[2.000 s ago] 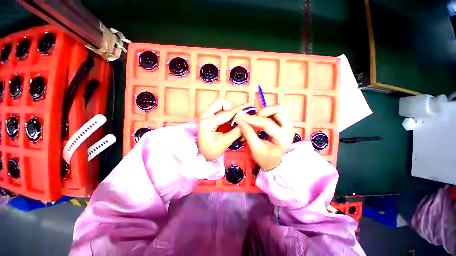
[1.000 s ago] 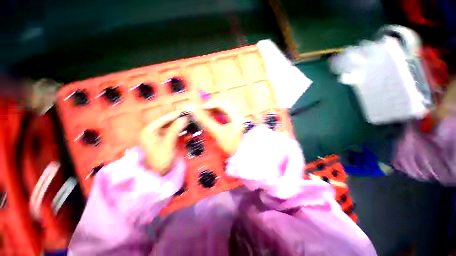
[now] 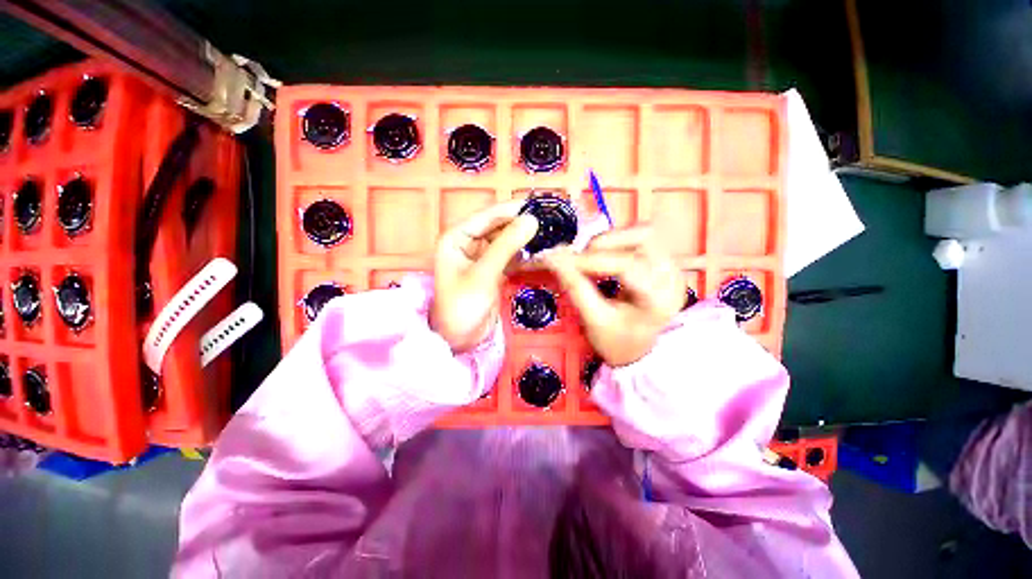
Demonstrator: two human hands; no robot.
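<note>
My left hand (image 3: 478, 269) pinches a round black watch head (image 3: 551, 223) by its lower left edge, above the middle of the red-orange tray (image 3: 430, 100). The head's ringed back faces up. My right hand (image 3: 620, 288) is at its lower right and holds a blue stick (image 3: 599, 197) that points up and away. A small white cloth (image 3: 591, 230) shows between the right fingers and the head. Whether the right fingertips touch the head is unclear. Several watch heads sit in tray pockets, some partly hidden by my hands and sleeves.
Filled red-orange trays (image 3: 104, 243) stand at the left, with white straps (image 3: 190, 301) at their edge. A white sheet (image 3: 817, 204) lies by the tray's right edge. A thin dark tool (image 3: 837, 295) lies on the green mat. A white box (image 3: 996, 311) and a person's pink sleeve (image 3: 996, 469) are far right.
The view swung right and came back. The watch head, mostly hidden between my fingers before, now shows its ringed back, raised toward the upper middle. The red patch by my fingers is gone.
</note>
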